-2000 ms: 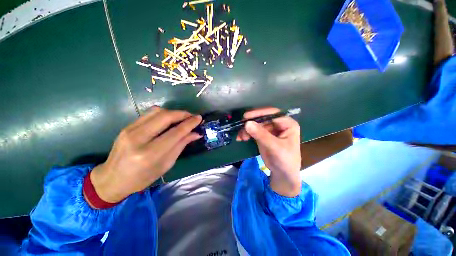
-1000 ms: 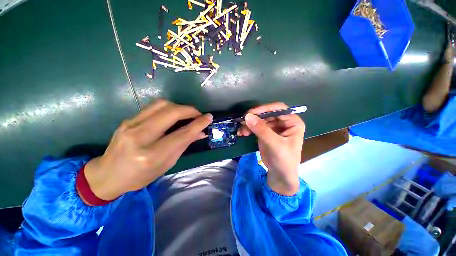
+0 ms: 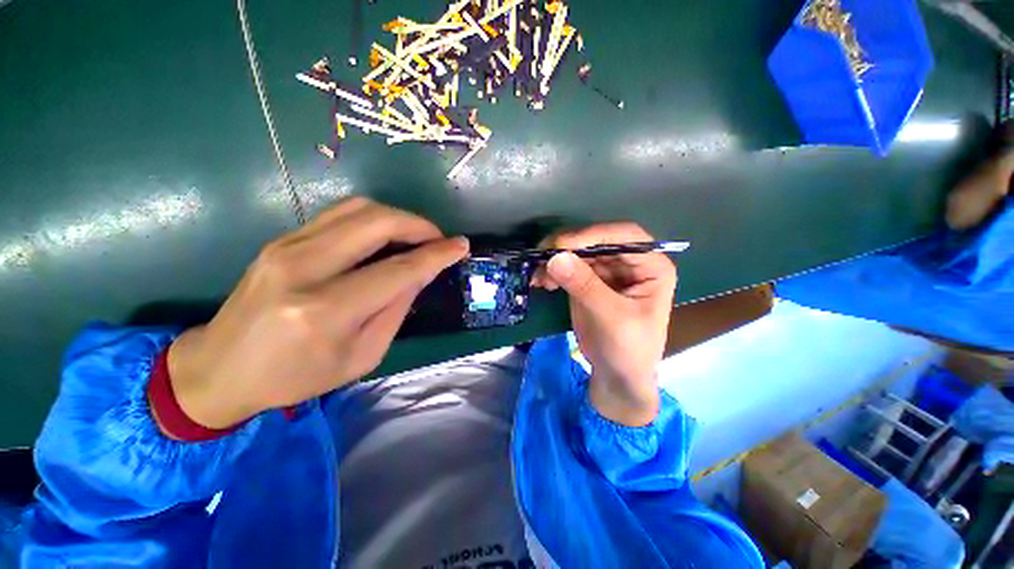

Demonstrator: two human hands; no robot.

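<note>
The phone unit (image 3: 496, 291) lies low over the bench, its board end with a bright silver-white shield showing between my hands; the rest is dark and mostly behind my left hand. My left hand (image 3: 317, 300) holds the phone unit from the left, thumb and finger at its upper edge. My right hand (image 3: 612, 300) grips a thin black tool (image 3: 623, 249) with a pale end pointing right; its working end is at the phone's upper edge, too small to make out. A loose heap of white and orange flex strips (image 3: 445, 78) lies beyond.
A blue bin (image 3: 890, 100) with tan strips stands at the back right. The green bench (image 3: 689, 189) has a seam at left. Another person's hand and blue sleeve (image 3: 958, 278) are at the right edge. Brown cardboard boxes (image 3: 823, 500) are below the bench at right.
The tool has turned flatter and lies along the phone's upper edge, where it earlier slanted over the board. The heap and bin sit higher in the view. The other person's arm has shifted.
</note>
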